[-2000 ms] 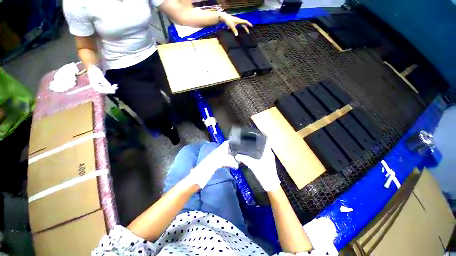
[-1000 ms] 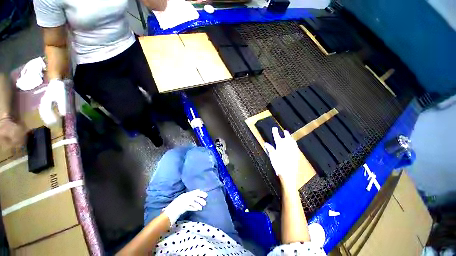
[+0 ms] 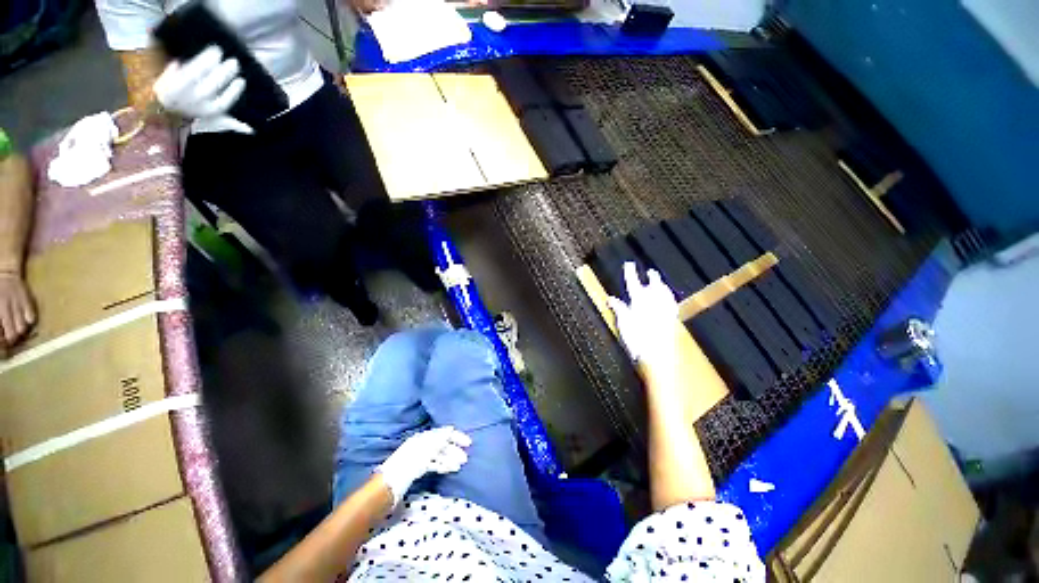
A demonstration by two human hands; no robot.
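Black plastic housings (image 3: pixel 741 302) lie side by side in rows on a tan cardboard sheet (image 3: pixel 697 382), with a cardboard strip (image 3: pixel 729 285) between the rows. My gloved right hand (image 3: pixel 646 317) rests its fingers on the housing at the near-left end of the upper row; whether it grips it cannot be told. My gloved left hand (image 3: pixel 424 458) lies on my thigh, fingers loosely bent, holding nothing visible.
The mesh conveyor (image 3: pixel 672 148) has blue-wrapped rails and other sheets with black parts. Another worker's gloved hand holds a black housing (image 3: pixel 222 63) at upper left. The cardboard-covered bench (image 3: pixel 86 342) is at left, a bare hand at its edge. Spare cardboard (image 3: pixel 911 490) leans at lower right.
Since the oldest frame my hands parted; the housing they held is gone from them. Since the middle frame the newest housing sits closer against the row, and the other worker lifted one off the bench.
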